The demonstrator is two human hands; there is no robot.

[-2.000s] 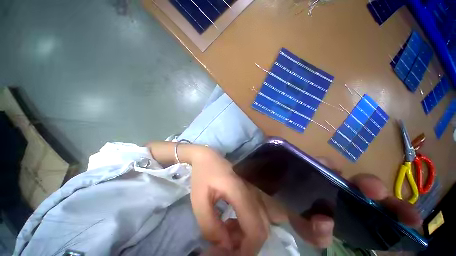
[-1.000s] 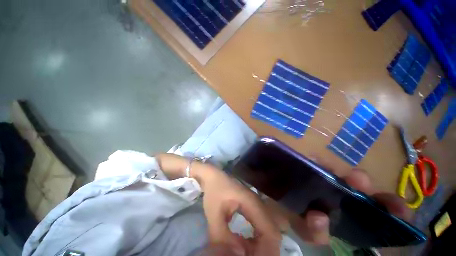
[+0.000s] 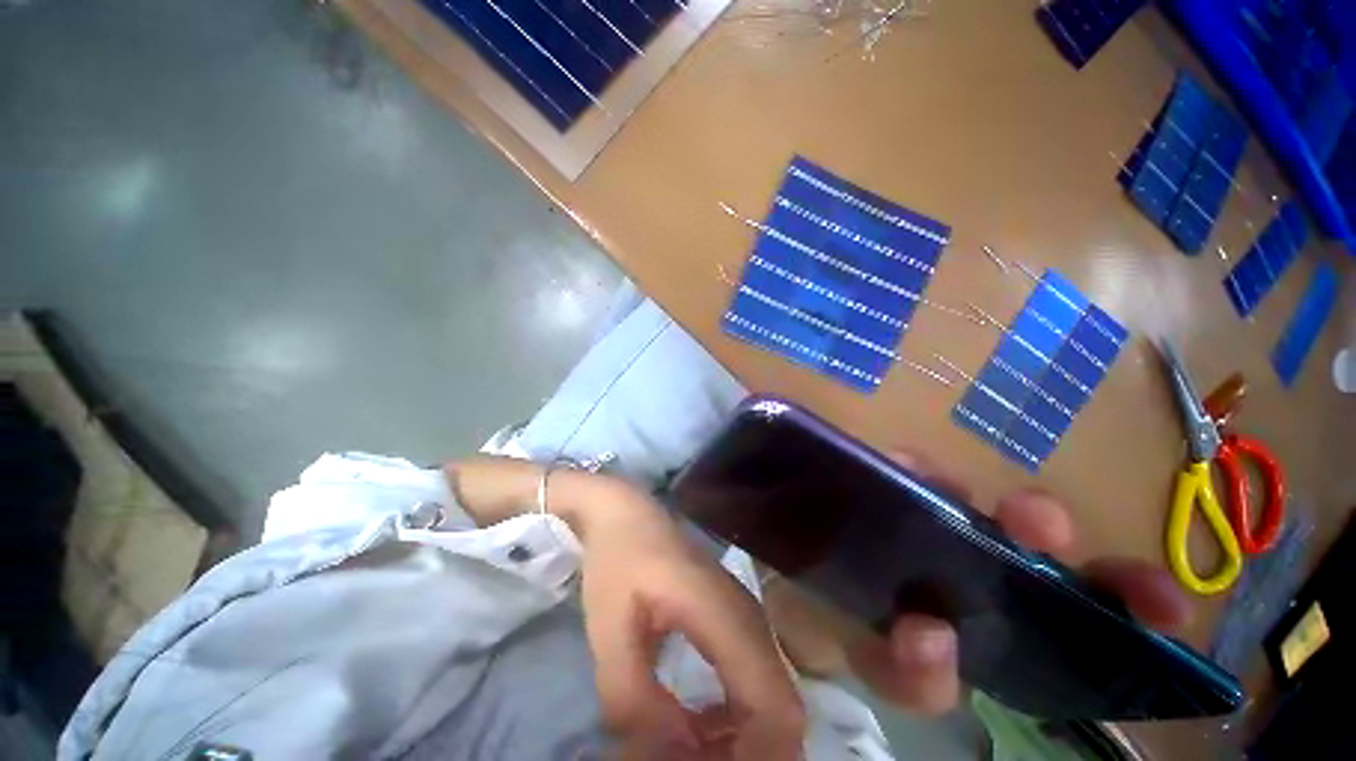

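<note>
My right hand [image 3: 925, 654] holds a dark glossy smartphone [image 3: 833, 520], thumb over its face and fingertips along its far edge; the palm is hidden behind it. My left hand [image 3: 677, 610], with a thin bracelet, is left of the phone. Its thumb and a finger curve into a loop; the fingertips are blurred near the bottom edge, and I cannot tell whether they hold anything. Beyond the phone, a larger blue tabbed solar cell [image 3: 840, 275] lies on the table, with a narrower cut solar cell [image 3: 1044, 369] to its right. Thin wires stick out from both.
Scissors [image 3: 1202, 446] with yellow and red-orange handles lie right of the cells on the tan table [image 3: 699, 164]. A large cell on a pale backing board [image 3: 573, 146] is upper left. Stacked cells [image 3: 1187, 164] lie near a blue tray [image 3: 1264, 75]. A black box [image 3: 1324, 595] is lower right.
The camera view has shifted slightly, so the table items sit a little further left. Both hands and the phone keep nearly the same pose.
</note>
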